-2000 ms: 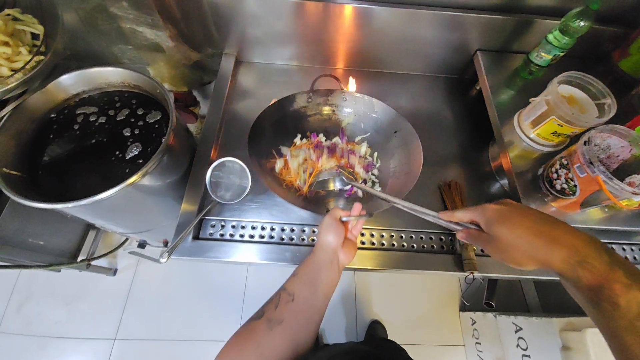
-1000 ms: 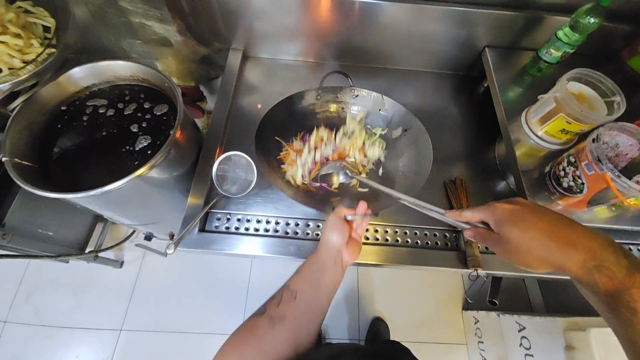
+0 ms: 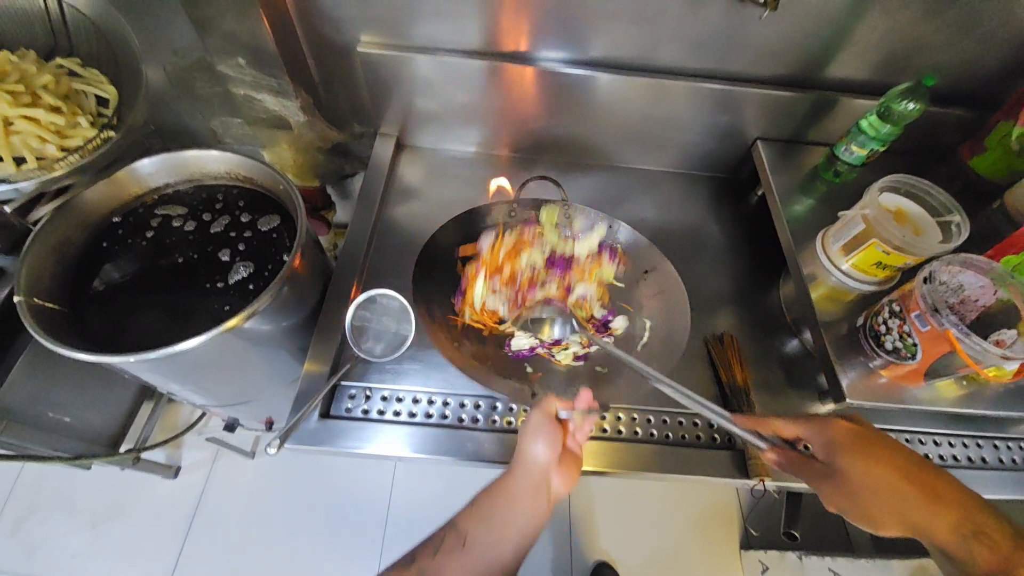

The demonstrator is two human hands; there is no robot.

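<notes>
A dark steel wok [image 3: 656,296] sits on the stainless range, its far loop handle upright and a small flame behind its rim. My left hand [image 3: 560,432] is closed around the near handle, which mostly hides in my fingers. In my right hand [image 3: 832,464] is the long metal handle of a wok ladle [image 3: 552,322], whose bowl lies in the wok at the near edge of the food. Shredded vegetables [image 3: 536,268], orange, pale and purple, are blurred by motion over the wok's middle and far side.
Left of the wok lie a round fine-mesh skimmer [image 3: 380,326] and a big pot of dark liquid [image 3: 160,352]. Pale strips fill a wire basket [image 3: 120,140] at far left. A bamboo wok brush [image 3: 730,372] rests at right, near plastic tubs [image 3: 920,216] and a green bottle [image 3: 880,120].
The vegetables have shifted and spread within the wok. A flame shows again behind the rim, where none showed one second ago. Both hands keep their holds.
</notes>
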